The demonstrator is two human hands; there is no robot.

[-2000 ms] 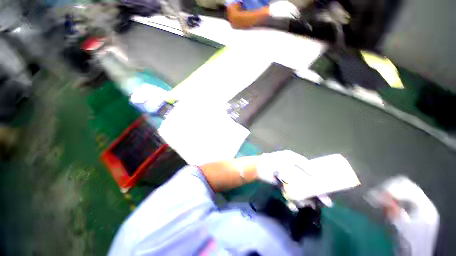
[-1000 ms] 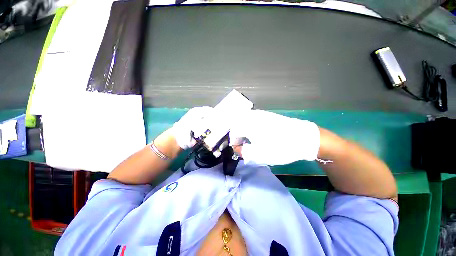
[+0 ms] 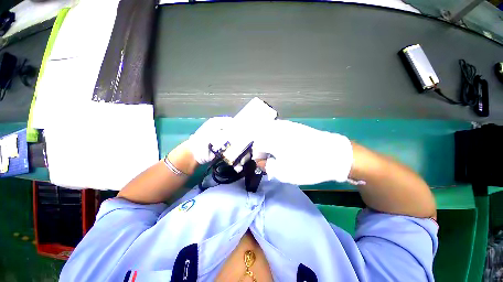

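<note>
A silver-white adapter inner unit [image 3: 254,114] is held close to the light-blue uniform, tilted, its far end pointing up and right. My left hand [image 3: 212,140], in a white glove, grips its left side. My right hand [image 3: 309,151], also gloved, covers its right side and near end. A coiled black cord [image 3: 223,172] hangs at the near end under my left hand. A black piece [image 3: 253,177] hangs below my right fingers. The fingertips and the unit's near end are partly hidden and overexposed.
Another silver unit [image 3: 422,67] with a black shell beside it and a coiled cord [image 3: 470,88] lies on the grey belt [image 3: 265,49], right. White paper sheets [image 3: 102,143] and a black glossy sheet [image 3: 126,60] lie left. A red crate [image 3: 88,215] is below left; a black stack [image 3: 479,157] is right.
The blurred view has turned to face the belt since two seconds ago, and both hands are now together at the unit. Over the last second, the unit on the belt has shifted slightly left.
</note>
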